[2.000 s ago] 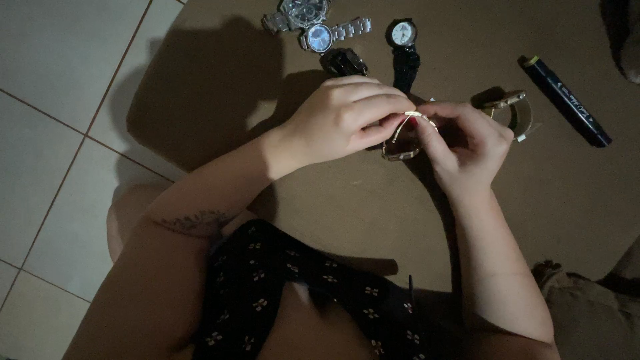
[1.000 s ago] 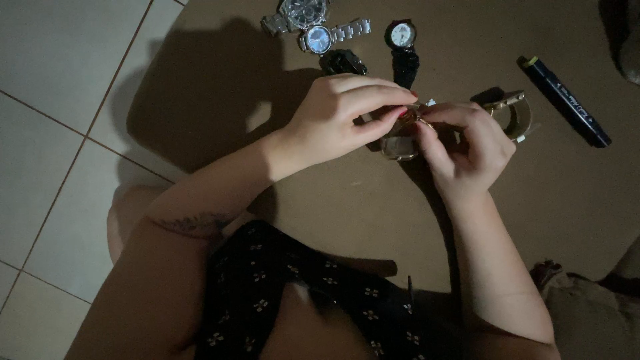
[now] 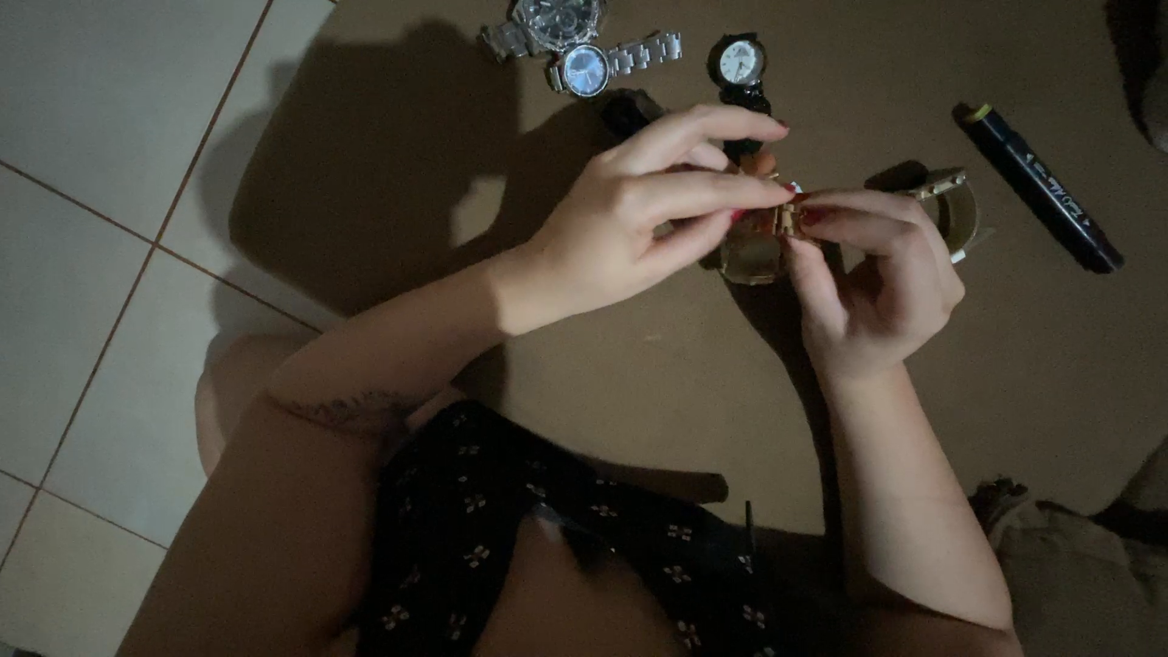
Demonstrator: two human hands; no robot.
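Note:
A gold-toned metal watch band (image 3: 787,220) is between the fingertips of both my hands, above the brown padded surface. My right hand (image 3: 871,265) pinches it between thumb and fingers. The fingertips of my left hand (image 3: 652,205) touch its other side, with the upper fingers raised and spread. Below the fingers hangs a rounded gold-toned part (image 3: 752,260), partly hidden; I cannot tell whether it belongs to the same piece. A second gold-toned watch (image 3: 954,205) rests just beyond my right hand, partly covered by it.
Two silver metal watches, one with a dark dial (image 3: 558,16) and one with a blue dial (image 3: 585,71), lie at the top. A black-strapped watch (image 3: 741,64) is right of them, a dark object (image 3: 630,111) near my left hand, and a black marker (image 3: 1040,187) at right.
The bright curved band seen between my hands two seconds ago has turned and now shows as a small folded section. My left fingers have spread and lifted.

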